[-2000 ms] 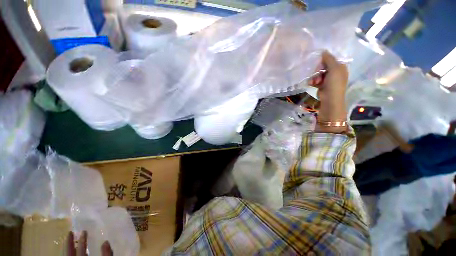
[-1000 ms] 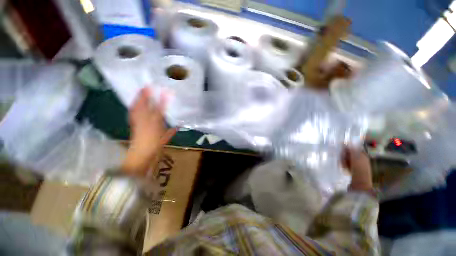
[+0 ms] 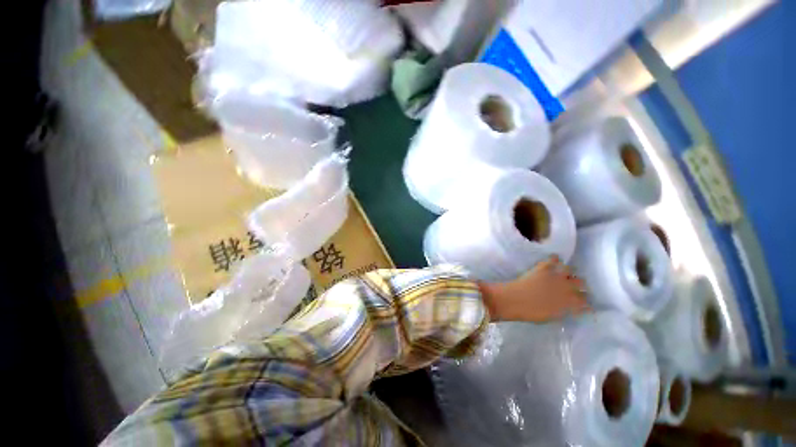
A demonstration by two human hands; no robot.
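Several thick white film rolls with brown cores stand on the green tabletop in the right half. My left hand [image 3: 541,292] lies among them, palm down with fingers apart, between one roll [image 3: 506,218], a roll behind it [image 3: 624,266] and the front roll [image 3: 615,393]. It looks open and may touch them; its underside is hidden. Clear shiny film [image 3: 515,384] lies beside the front roll. My right hand is out of the picture.
Clear ribbed bags [image 3: 305,52] and crumpled film [image 3: 305,209] lie at left, partly over a printed brown carton [image 3: 209,192]. A greenish cloth-like item [image 3: 415,83] is beside the rolls. A white-blue box [image 3: 567,44] is behind.
The view has turned left and tilted. The clear film sheet that was held up now lies low by the rolls. My left hand has moved onto the rolls; my right hand has left the picture.
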